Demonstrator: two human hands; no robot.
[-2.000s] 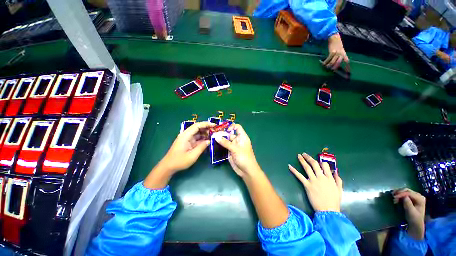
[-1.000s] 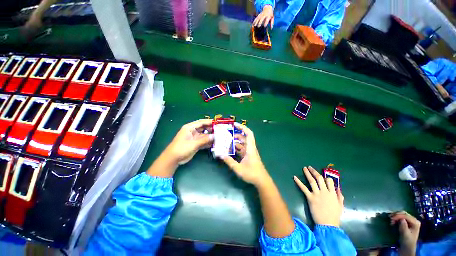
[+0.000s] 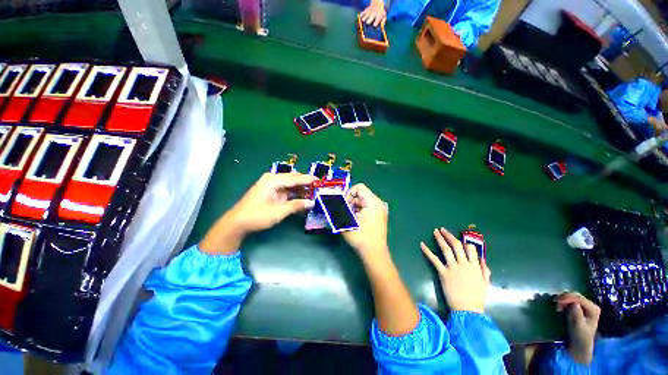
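My left hand [image 3: 275, 207] and my right hand [image 3: 368, 220] meet near the middle of the bench. Between them is a part with a red end [image 3: 328, 183], held at its left by my left fingers. A screen module [image 3: 338, 212], dark with a white border, hangs tilted at my right fingers, over a pale piece. My palms and fingers hide parts of both. Just beyond my fingers lie several screen modules with gold flex tabs, one at the left [image 3: 283, 168] and one in the middle [image 3: 321, 170].
A black tray [image 3: 62, 249] of red housings is at left, over white plastic sheets [image 3: 167, 212]. Several phones lie farther back on the green bench [image 3: 410, 201]. A neighbour's hand touches a phone at right. An orange block [image 3: 439, 45] stands opposite, near another person's hand.
The held screen, pale side up a second ago, now shows its dark face and tilts down to the right. The modules behind my hands show more. The view has shifted slightly.
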